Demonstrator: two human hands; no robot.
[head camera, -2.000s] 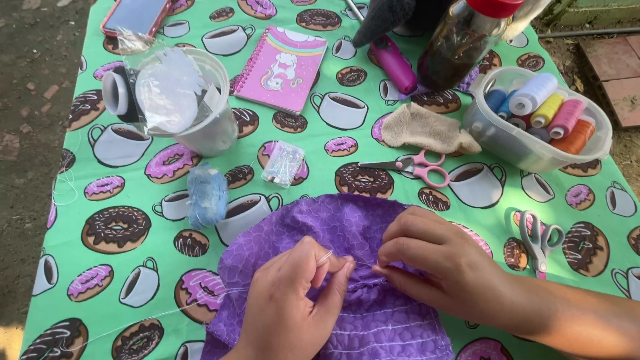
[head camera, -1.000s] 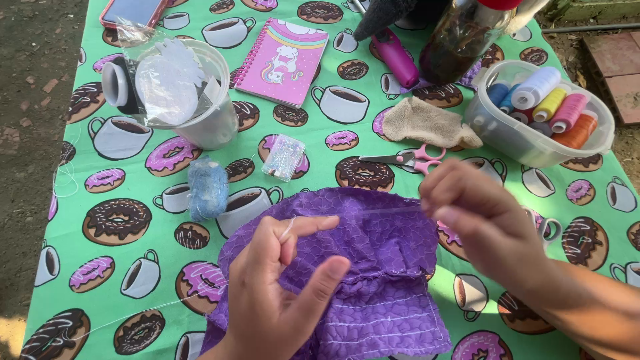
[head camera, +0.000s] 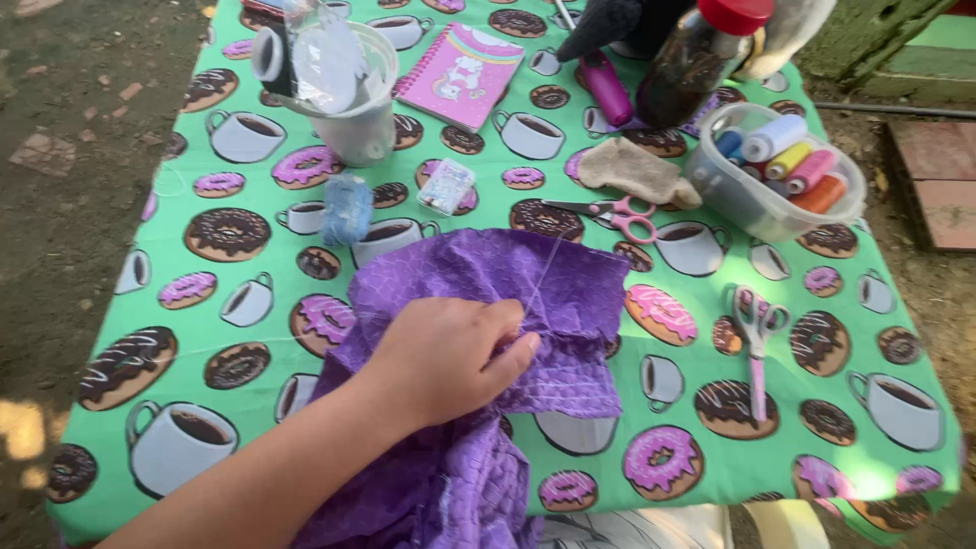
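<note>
My left hand (head camera: 457, 358) lies on the gathered purple fabric (head camera: 564, 374), with thumb and bent fingers pinching it near a stitched, puckered line. A thin pale thread (head camera: 543, 276) rises from beside the fingertips toward the fabric's upper right edge. Rows of light stitching run along the lower right part of the cloth, and more of it bunches toward the near table edge. My right hand is out of view. Beyond the cloth lie pink-handled scissors (head camera: 627, 219), partly open; a second, closed pair of scissors (head camera: 755, 343) rests to the right.
A plastic tub of thread spools (head camera: 762, 221) stands at right, near a beige cloth piece (head camera: 637, 174). A jar with a red lid (head camera: 690, 69), a pink notebook (head camera: 461, 76) and a filled plastic cup (head camera: 358, 130) stand farther back. Blue yarn (head camera: 348, 210) and a small clear packet (head camera: 447, 187) lie at left.
My right hand, which held up the thread a second ago, has left the view. My left hand has closed from spread fingers onto the purple fabric. More bunched fabric shows at the near edge.
</note>
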